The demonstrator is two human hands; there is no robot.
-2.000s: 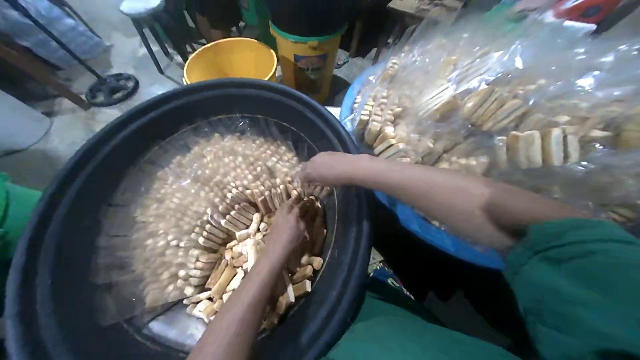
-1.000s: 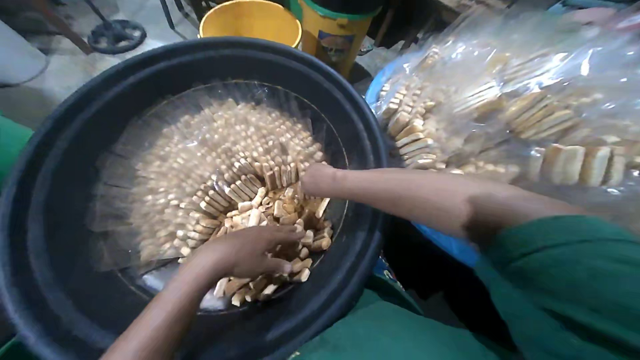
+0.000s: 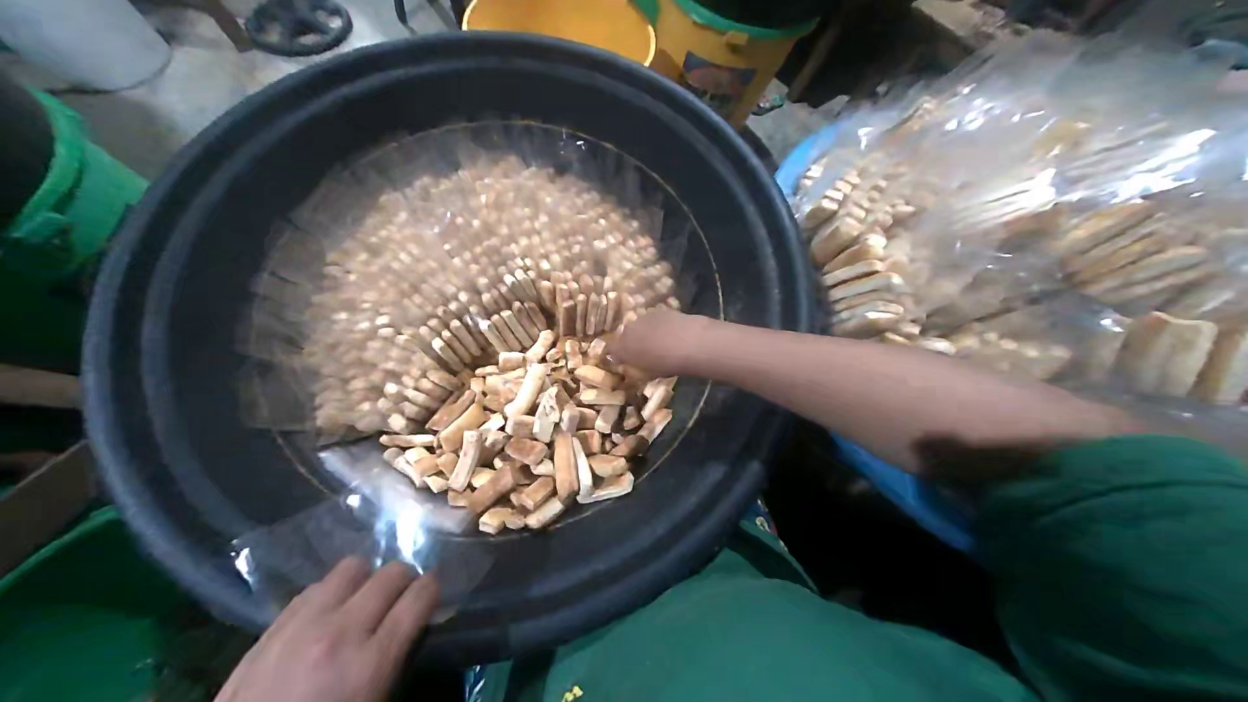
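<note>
A large round black tub (image 3: 146, 292) holds many small clear plastic bags of bread sticks (image 3: 487, 234), fanned in rings. Loose toasted bread pieces (image 3: 546, 439) lie heaped at their near side. My right hand (image 3: 648, 343) reaches to the right edge of the heap beside the bagged sticks; its fingertips are hidden, so its hold is unclear. My left hand (image 3: 341, 624) is at the tub's near left rim, its fingers on or over a clear plastic sheet or bag (image 3: 390, 536) that shines in the light.
To the right, a blue basin (image 3: 902, 487) bears large clear bags of sliced bread (image 3: 1121, 234). Behind the tub stand a yellow bucket (image 3: 565, 24) and a yellow bin with a green rim (image 3: 731, 63). Green containers (image 3: 73, 185) stand at the left.
My left hand has moved from over the loose bread pieces to the near left rim and plastic. My right hand stays at the right side of the heap.
</note>
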